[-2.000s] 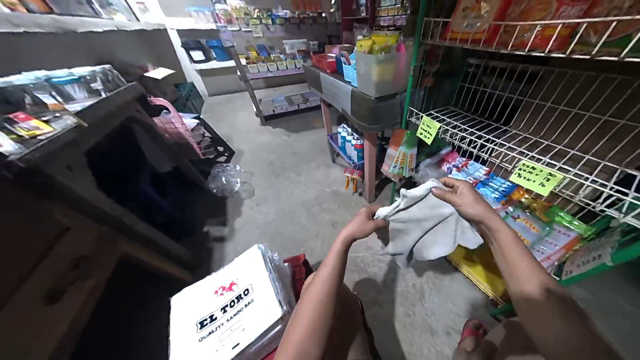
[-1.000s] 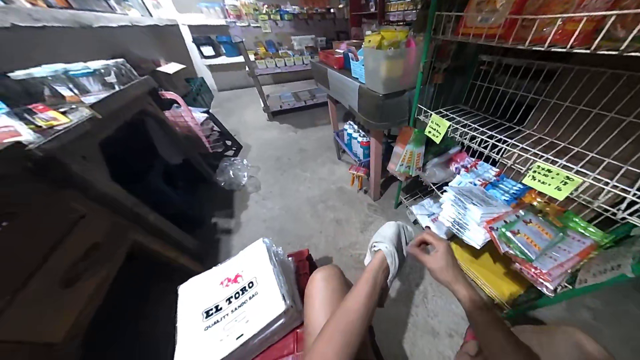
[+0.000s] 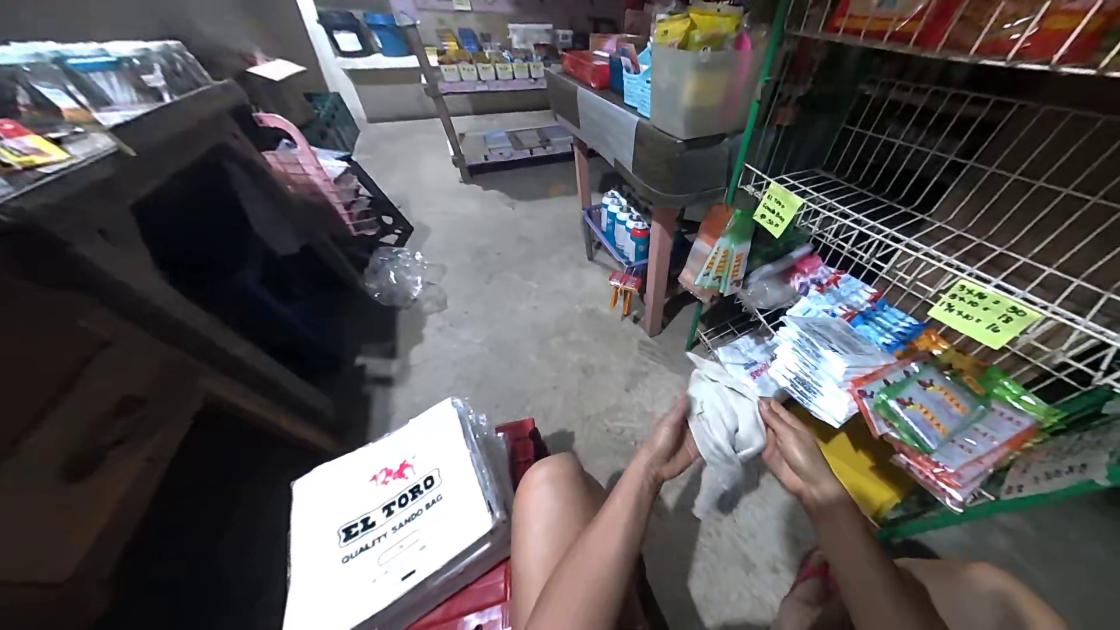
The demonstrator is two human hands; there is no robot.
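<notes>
Between my knees, a bunched white cloth [image 3: 724, 420] is held up in front of the low shelf. My left hand [image 3: 672, 444] grips its left side, and my right hand [image 3: 794, 446] holds its right edge, with a loose end of the cloth hanging below. Just beyond my right hand, white packets [image 3: 827, 367] and red and green sachets [image 3: 949, 420] lie on the bottom rack. To the left of my knee, a plastic-wrapped pack of El Toro sando bags [image 3: 394, 516] rests on a red plastic surface [image 3: 472, 604].
A green-framed wire rack [image 3: 927, 227] stands at right, with handwritten yellow tags. Ahead is a table [image 3: 643, 149] holding a plastic bin [image 3: 700, 87], with spray cans [image 3: 626, 229] beneath. A dark wooden counter [image 3: 175, 114], a pink basket [image 3: 302, 171] and clear plastic [image 3: 398, 276] are at left.
The cloth was spread between both hands, then wrapped around my left hand with my right beside it; now it is bunched between both hands.
</notes>
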